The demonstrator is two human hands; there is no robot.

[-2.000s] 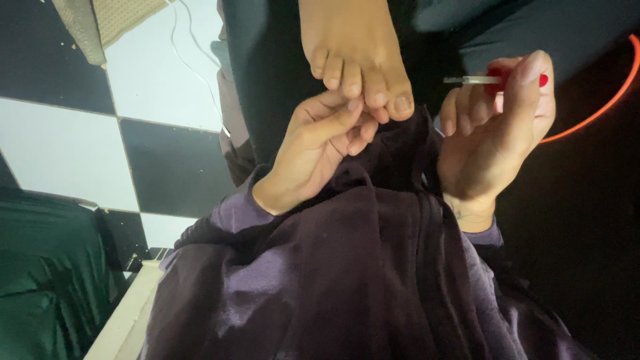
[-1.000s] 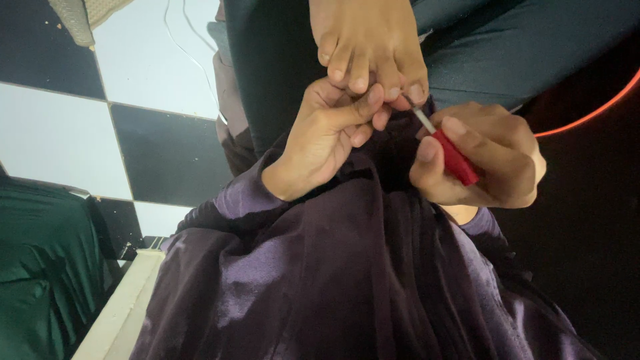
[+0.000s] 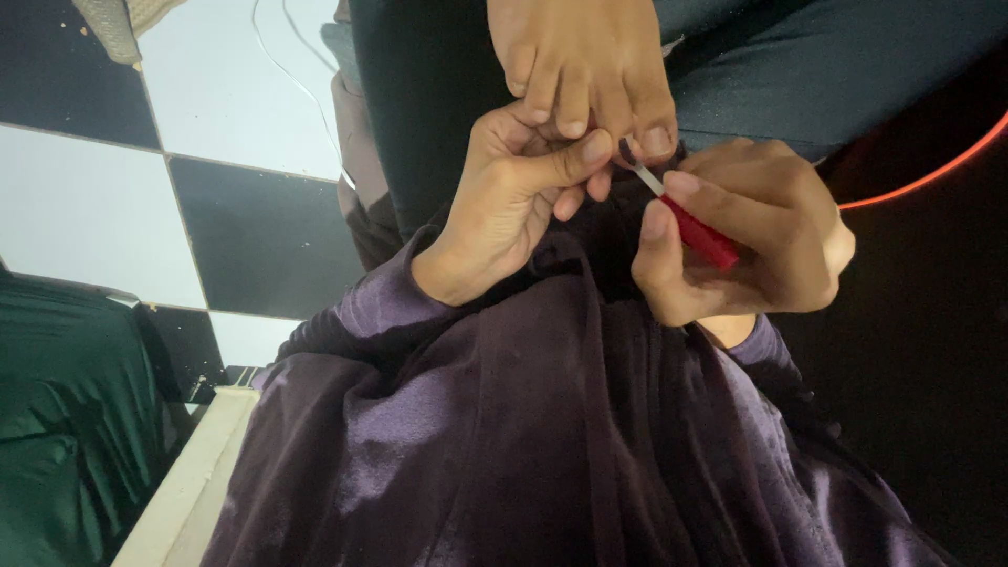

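A bare foot (image 3: 594, 63) reaches down from the top of the head view, toes toward me. My left hand (image 3: 512, 189) is at the toe tips, its thumb and index finger close together beside the second toe; whether they grip a toe cannot be made out. My right hand (image 3: 748, 228) pinches a small tool with a red handle (image 3: 701, 236) between thumb and fingers. The tool's pale metal shaft (image 3: 648, 179) points up and left, and its dark tip lies at the toes near the big toe.
Dark trousers (image 3: 787, 71) lie behind the foot. A glowing orange cord (image 3: 929, 181) curves at the right. Checkered floor tiles (image 3: 79, 205), a white cable (image 3: 295, 83), green cloth (image 3: 63, 409) and a pale ledge (image 3: 189, 480) are at the left.
My right hand, raised beside the foot two seconds ago, has turned over and come in to the toes with the red tool. My left hand stays at the toes.
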